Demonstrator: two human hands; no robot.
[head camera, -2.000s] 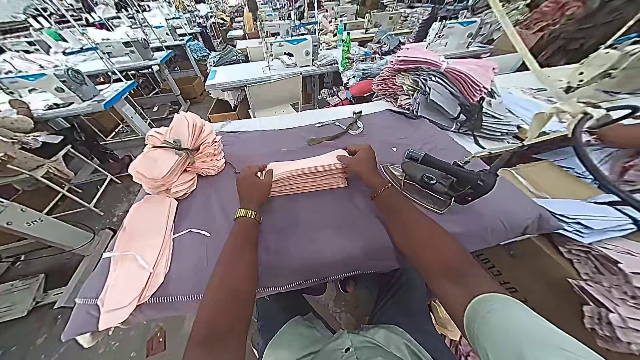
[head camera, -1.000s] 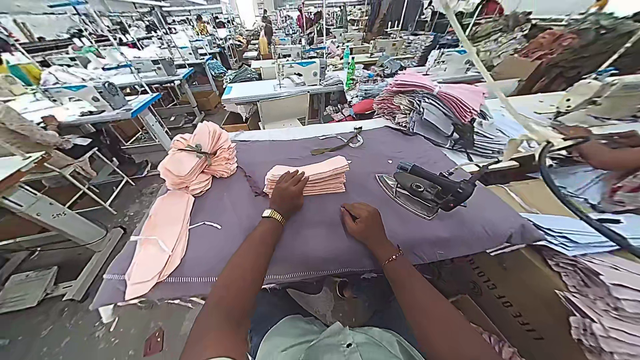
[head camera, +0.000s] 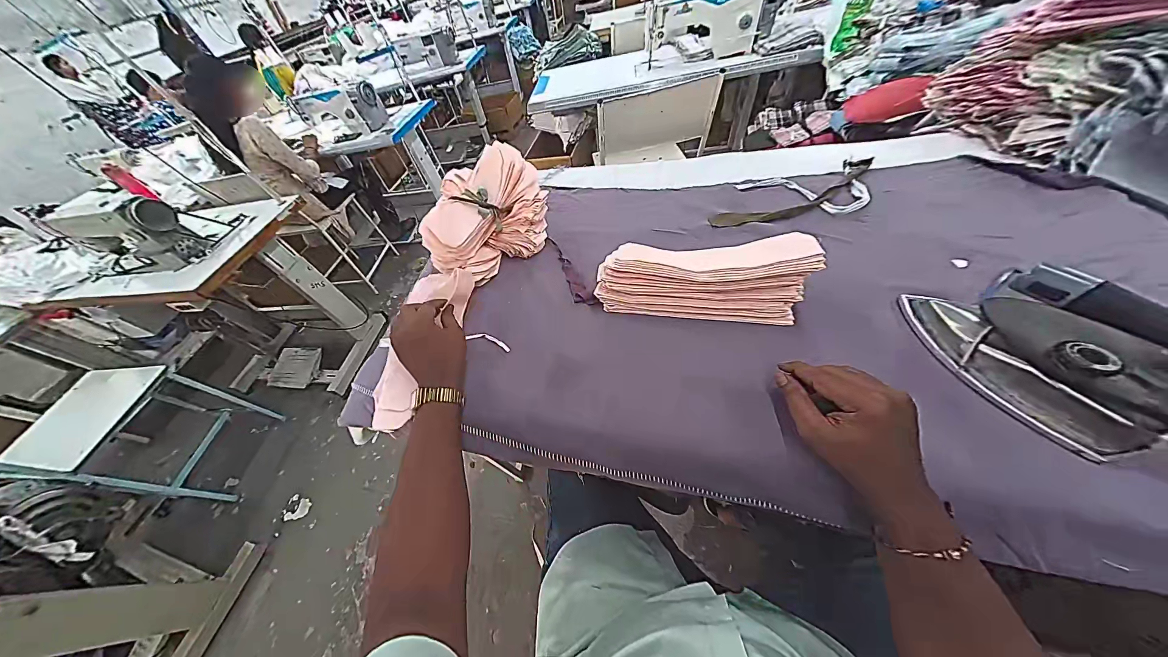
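Observation:
My left hand (head camera: 429, 347), with a gold-coloured bracelet at the wrist, is on the loose peach fabric pieces (head camera: 394, 397) at the left edge of the padded table; its fingertips pinch the upper part of a piece. My right hand (head camera: 849, 429) rests near the front of the purple-grey table cover (head camera: 639, 383), fingers curled, with no cloth in it. Between the hands and farther back lies a neat stack of peach fabric pieces (head camera: 712, 281). A tied bundle of peach pieces (head camera: 484, 214) lies beyond my left hand. An electric iron (head camera: 1049, 351) lies right of my right hand.
A dark strip (head camera: 776, 215) and a white cord (head camera: 849, 196) lie near the far edge. Fabric piles (head camera: 1031, 82) stand at the back right. Sewing machine tables (head camera: 675, 78) are beyond. A person (head camera: 274, 146) sits at the back left, near a stool (head camera: 87, 415).
My left hand has left the neat stack and moved left to the loose peach pieces. Two seconds ago both hands held the stack's ends. The view has turned left.

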